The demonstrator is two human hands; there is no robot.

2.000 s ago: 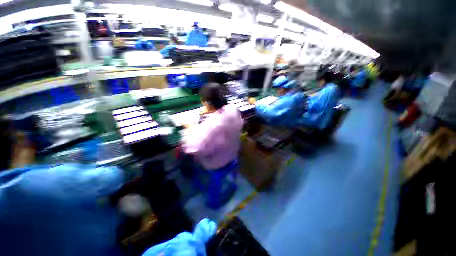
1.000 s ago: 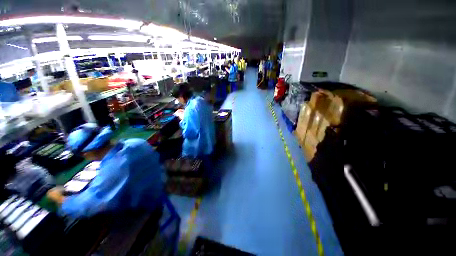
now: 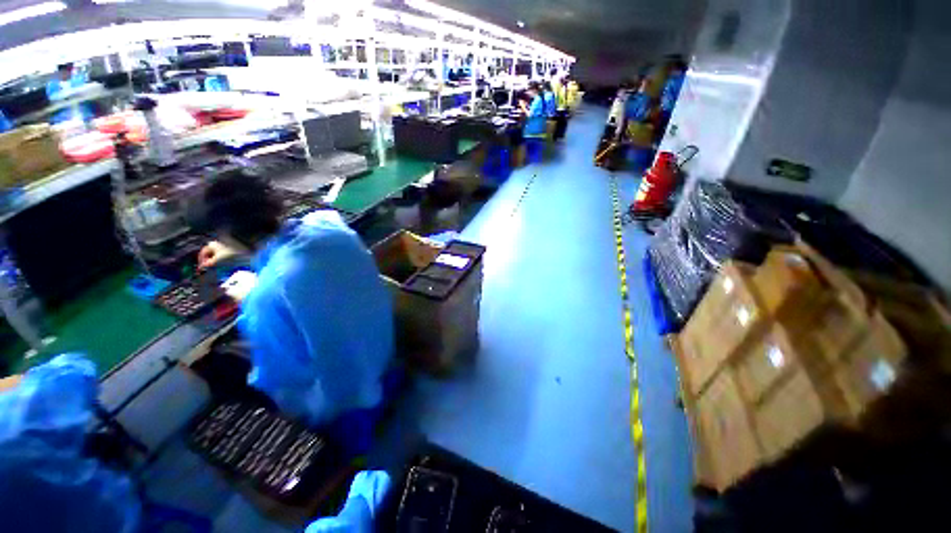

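A black foam tray (image 3: 474,500) lies at the bottom edge, cut off by it. A dark phone-shaped unit (image 3: 428,498) sits in a pocket at its left, and part of another shows to the right. A blue sleeve (image 3: 360,505), seemingly my own left one, rises from the bottom edge just left of the tray. No fingers show at its end, so my left hand cannot be seen. My right hand is not in the picture.
A blue-smocked person (image 3: 313,312) works at the green bench (image 3: 94,312). A tray of small parts (image 3: 261,448) and an open carton (image 3: 443,333) stand beside the aisle. Brown cartons (image 3: 772,385), a wrapped stack (image 3: 704,250) and a red extinguisher (image 3: 657,187) line the right.
The view has moved forward along the aisle and turned slightly left. The stacked cartons and extinguisher appear nearer. More of the tray and the blue sleeve now show at the bottom.
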